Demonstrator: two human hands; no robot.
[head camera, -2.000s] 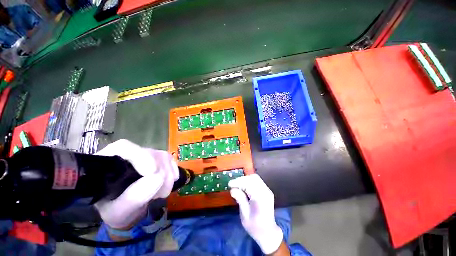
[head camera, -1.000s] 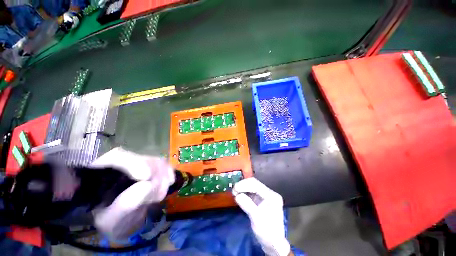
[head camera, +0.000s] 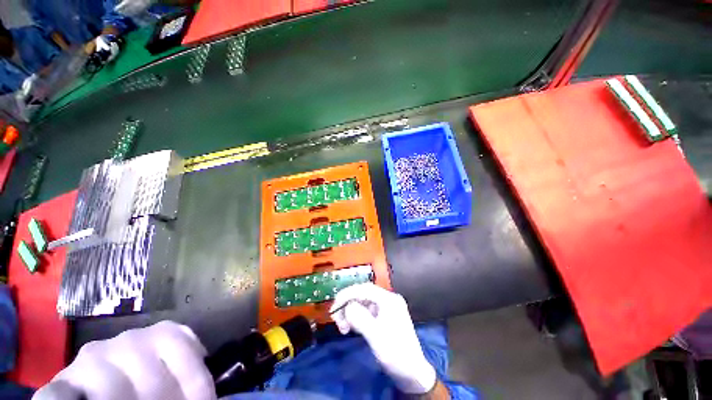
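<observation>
My left hand (head camera: 144, 363), in a white glove and cut off by the lower edge, grips the black electric screwdriver (head camera: 248, 356). Its yellow band and tip point right, just below the orange fixture (head camera: 323, 260). My right hand (head camera: 382, 328), gloved in white, is at the fixture's lower right corner. Its thumb and forefinger pinch a small thin dark piece, close to the screwdriver tip; I cannot tell if they touch. Three green circuit boards (head camera: 320, 236) lie in the fixture's slots. The right fingers are just below the bottom board (head camera: 312, 287).
A blue bin (head camera: 428, 178) of screws stands right of the fixture. A red mat (head camera: 593, 203) with white-striped boards lies at right. Silvery ribbed metal parts (head camera: 105, 266) are stacked at left. Loose green boards lie on the green belt (head camera: 343, 70). Other people's arms show at top left.
My left hand and the screwdriver have moved down off the bottom board. My right hand has shifted slightly left and down. The whole view has shifted a little.
</observation>
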